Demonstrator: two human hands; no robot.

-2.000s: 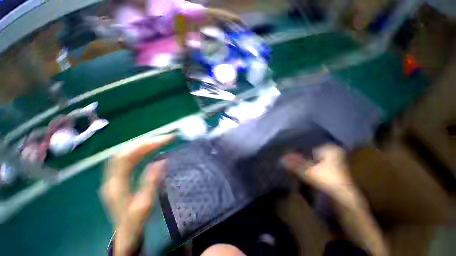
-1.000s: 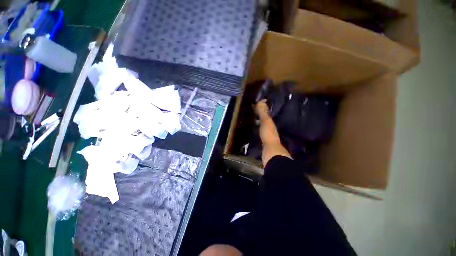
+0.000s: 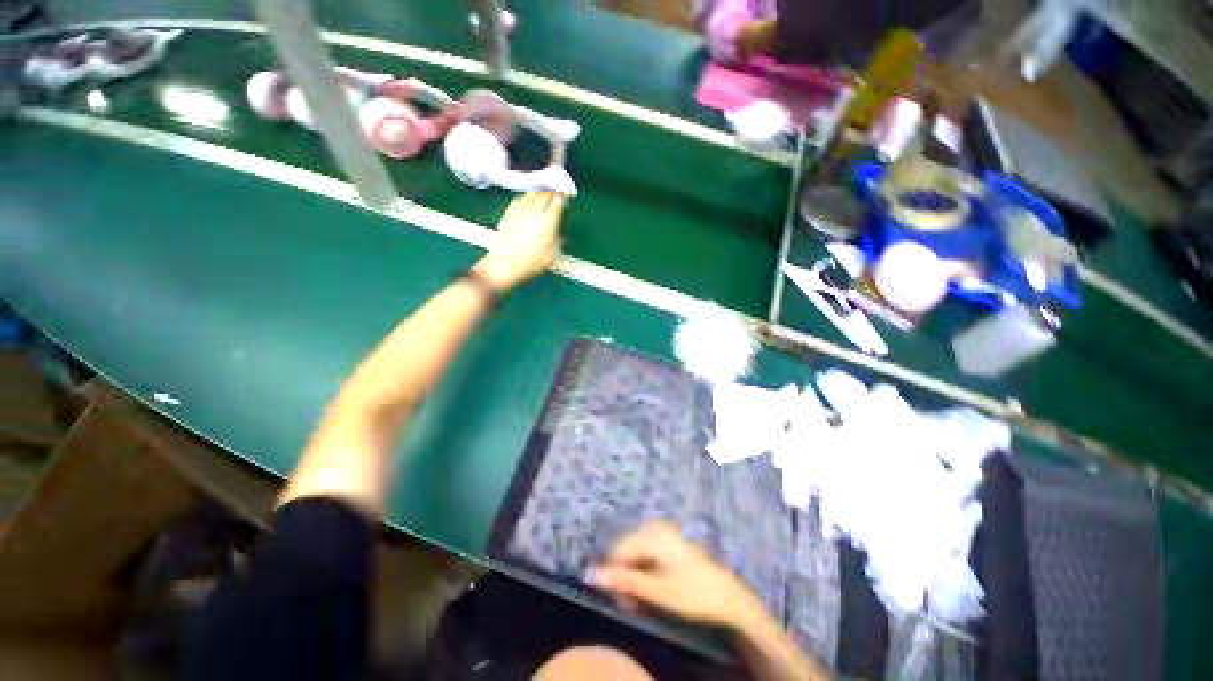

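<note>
A white and pink cat-ear headset [image 3: 482, 157] lies on the green conveyor at upper centre-left. My left hand [image 3: 530, 240] reaches over the conveyor's near rail, its fingertips at the headset's lower right end; I cannot tell whether they grip it. The plastic-covered grey mat [image 3: 619, 446] lies on the near bench. My right hand [image 3: 665, 575] is blurred, fingers curled, over the mat's lower edge; I cannot tell whether it holds anything. Crumpled white cloths [image 3: 871, 486] lie on the mat's right part. A white fluffy tuft [image 3: 714, 342] is at its upper edge.
More headsets [image 3: 393, 127] lie left on the conveyor, beyond a grey post [image 3: 326, 107]. A blue tray [image 3: 978, 233], scissors [image 3: 845, 309] and a white bottle [image 3: 1004, 341] are upper right. Grey foam sheets [image 3: 1093, 565] lie right. A person's pink sleeve [image 3: 738, 80] shows opposite. A carton [image 3: 113, 492] is lower left.
The view has swung from the right-hand carton to the bench and conveyor. The hand that was inside that carton no longer shows there. My left hand now reaches to the headset; my right is above the mat.
</note>
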